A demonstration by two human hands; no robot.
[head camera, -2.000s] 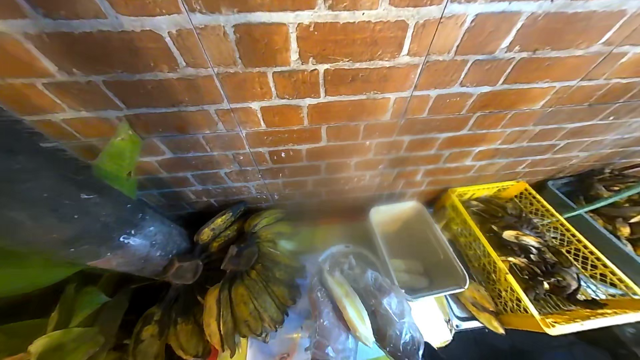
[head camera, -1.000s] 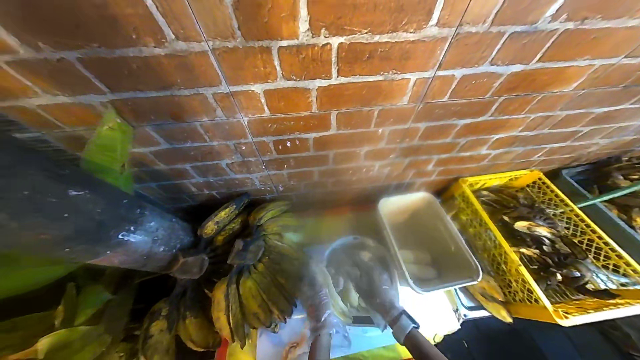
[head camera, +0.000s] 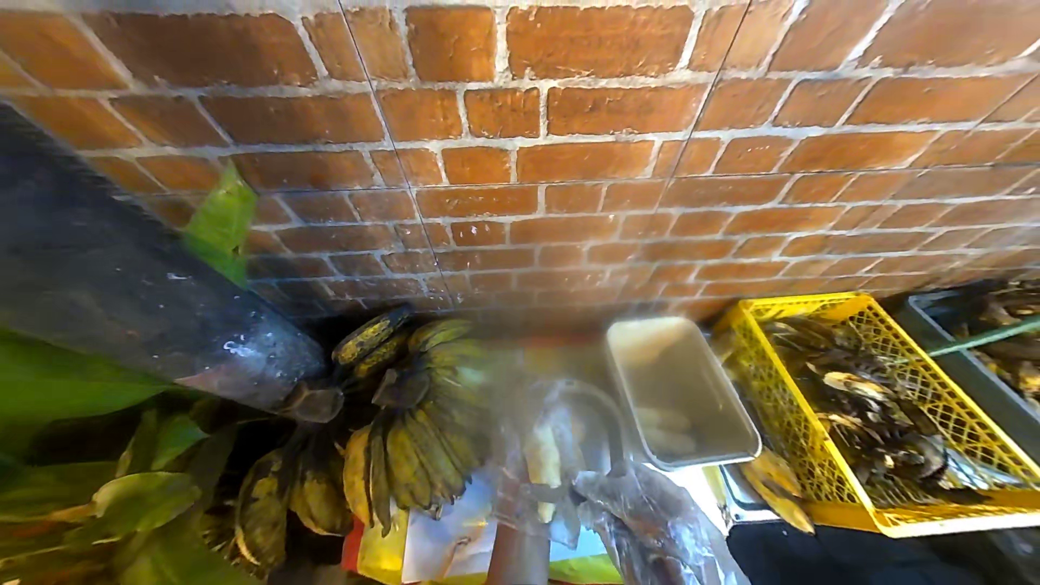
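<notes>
My left hand (head camera: 513, 491), in a clear plastic glove, holds a pale peeled banana or plantain (head camera: 543, 459) upright at the lower middle. Close to its right is my right hand (head camera: 654, 520), also in a loose clear glove; its fingers are bent, and glare and blur hide whether it grips anything. Behind both hands a round, transparent shape is too blurred to name. A metal tray (head camera: 691, 398) with a few pale peeled fruits inside stands just beyond my right hand. A large bunch of yellow-green bananas or plantains (head camera: 422, 439) is left of my left hand.
A yellow plastic crate (head camera: 861, 520) holding dark peels is at the right, with a grey crate (head camera: 934, 325) beyond it. Unpeeled fruit (head camera: 776, 483) lies between tray and crate. A dark post-like object (head camera: 162, 301) and green leaves (head camera: 146, 496) fill the left. A brick wall (head camera: 601, 106) rises behind.
One second ago both hands were close together, reaching lower into the round shape; now the peeled fruit shows upright at my left hand and my right hand is further right and nearer me.
</notes>
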